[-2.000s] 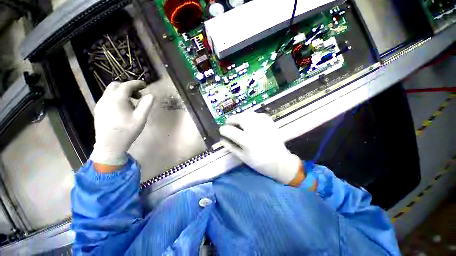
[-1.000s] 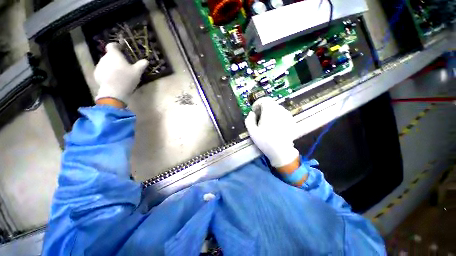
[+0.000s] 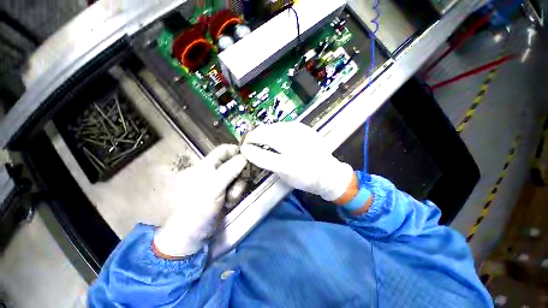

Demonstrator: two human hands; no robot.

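Note:
The green circuit board (image 3: pixel 264 99) lies in its dark carrier (image 3: pixel 186 108), with a long pale heatsink (image 3: pixel 282 42) and orange-red toroidal inductors (image 3: pixel 193 49) at its far end. My left hand (image 3: pixel 201 192), in a white glove, has its fingertips bent together at the near corner of the board. My right hand (image 3: pixel 294 155), also gloved, meets it there fingertip to fingertip. Whatever is between the fingertips is too small or hidden to tell. The small black parts box (image 3: pixel 111 135) to the left holds loose long screws or pins.
The metal conveyor rail (image 3: pixel 360 108) runs between my body and the board. A black tote (image 3: pixel 414 150) is below it on the right. A blue coiled cord (image 3: pixel 368 120) crosses the rail near my right wrist. A curved metal rail (image 3: pixel 78 54) is at the upper left.
My left hand has moved from the parts box to the board's near corner and met my right hand. The view has shifted, and the box now shows fully.

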